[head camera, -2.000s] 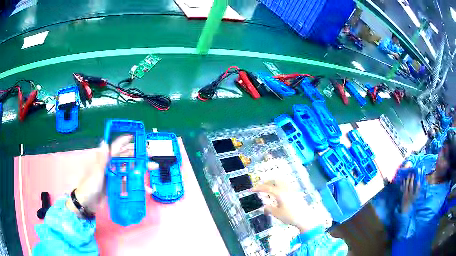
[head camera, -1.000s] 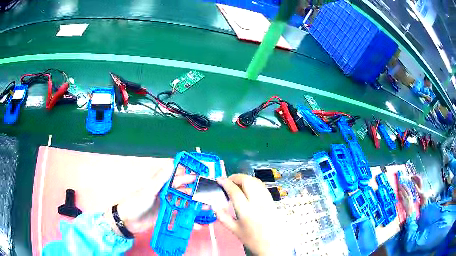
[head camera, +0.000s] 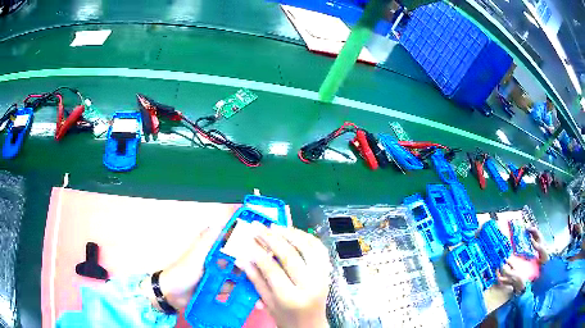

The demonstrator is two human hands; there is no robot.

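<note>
My left hand [head camera: 192, 264] holds a blue front housing [head camera: 221, 296] tilted over the pink mat [head camera: 138, 240]. My right hand [head camera: 292, 272] is on the LCD module [head camera: 242, 242], whose pale side shows at the housing's large window; whether it is fully seated cannot be told. Another blue housing [head camera: 272, 206] lies behind the held one, mostly covered. A black inner piece [head camera: 92, 261] lies loose on the left of the mat. The clear blister tray [head camera: 391, 275] on the right holds several black screens [head camera: 349, 248] with orange tails.
Blue housings [head camera: 441, 208] are piled right of the tray. Test leads with clamps [head camera: 364, 148], a green circuit board [head camera: 236, 102] and a blue housing [head camera: 122, 142] lie along the belt. A ribbed blue bin [head camera: 452, 54] stands far right. Another person's hands [head camera: 511, 275] are at the right.
My right hand has taken a screen from the tray and brought it onto the held housing's window. It now shows its pale side. The view has shifted left.
</note>
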